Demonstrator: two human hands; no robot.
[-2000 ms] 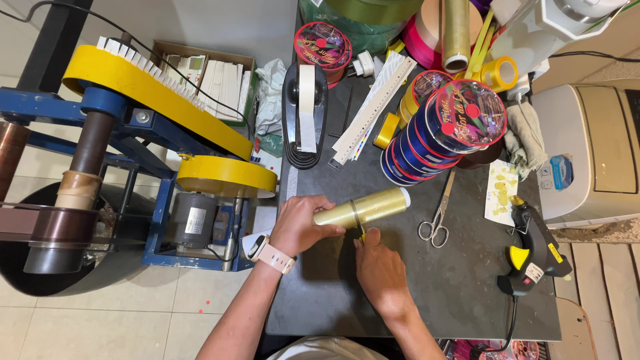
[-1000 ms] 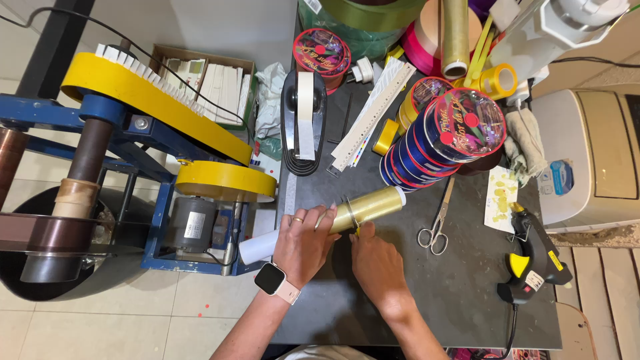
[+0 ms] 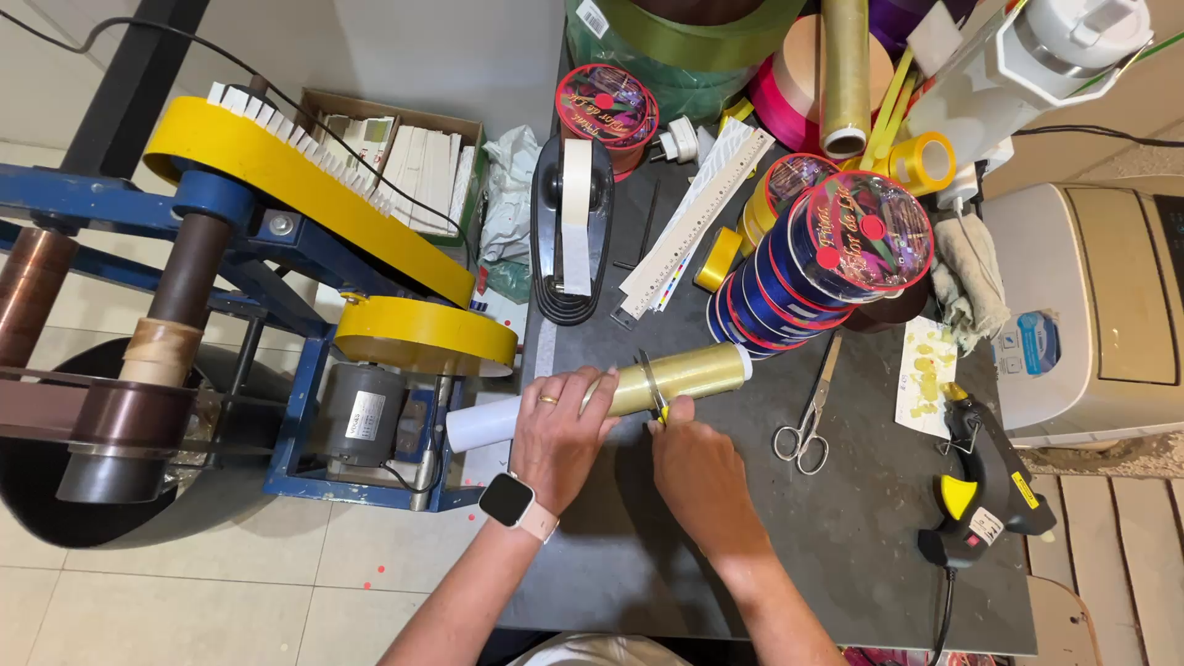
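Note:
A gold roll (image 3: 694,375) with a white core end lies tilted above the dark table (image 3: 592,573), and a white tube (image 3: 483,423) extends from its left side. My left hand (image 3: 562,435), with a ring and a smartwatch, wraps around the roll where gold meets white. In my right hand (image 3: 698,472) is a knife (image 3: 653,384) with a yellow part at the fist; its narrow blade lies across the gold roll. Most of the knife's handle is hidden by my fingers. Scissors (image 3: 807,421) rest on the table to the right of the roll.
Behind the roll stand stacked blue ribbon spools (image 3: 786,287), a ruler (image 3: 698,222) and a tape dispenser (image 3: 572,231). A hot glue gun (image 3: 985,495) lies at the right, its cable over the front edge. A blue-framed machine with yellow belt guards (image 3: 425,342) stands left of the table.
Two seconds ago the white tube was not visible left of my left hand; it now sticks out there. My left hand has shifted its grip over the top of the roll.

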